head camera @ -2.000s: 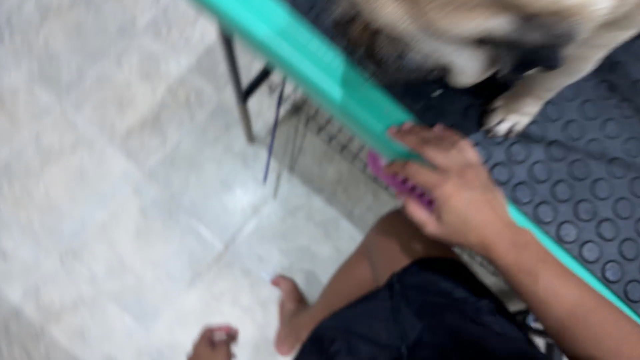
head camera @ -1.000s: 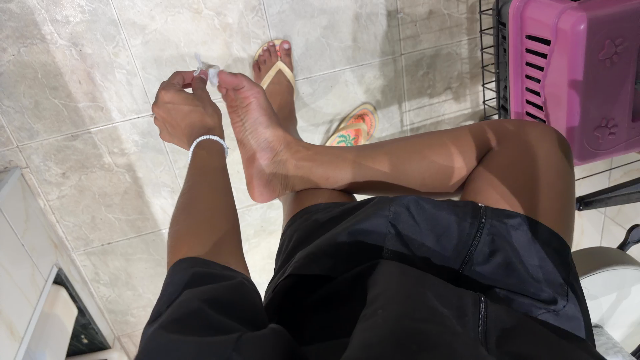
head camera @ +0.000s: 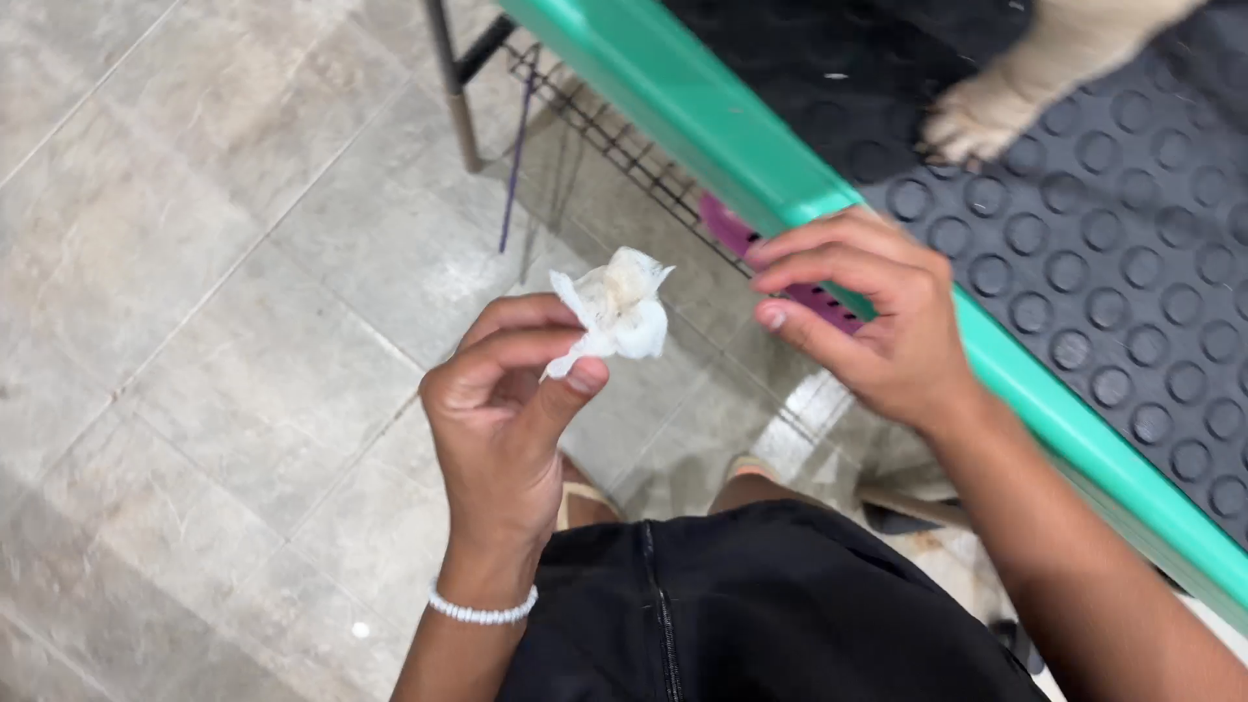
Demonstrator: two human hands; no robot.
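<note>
My left hand, with a white beaded bracelet at the wrist, pinches a crumpled white tissue or wipe between thumb and fingers. Light brown stains mark its middle. To the right, my right hand holds nothing; its fingers are curled and spread apart from the thumb, beside the green table edge. A dog's pale furry paw rests on the black studded rubber mat of the table.
A dark wire rack hangs below the table, with part of a pink plastic item under the edge. A table leg and a thin purple cord are at upper left. Pale tiles cover the floor.
One second ago my left hand was at a bare foot with something white; now it holds the white tissue up near the table. The view has swung back to the green-edged table.
</note>
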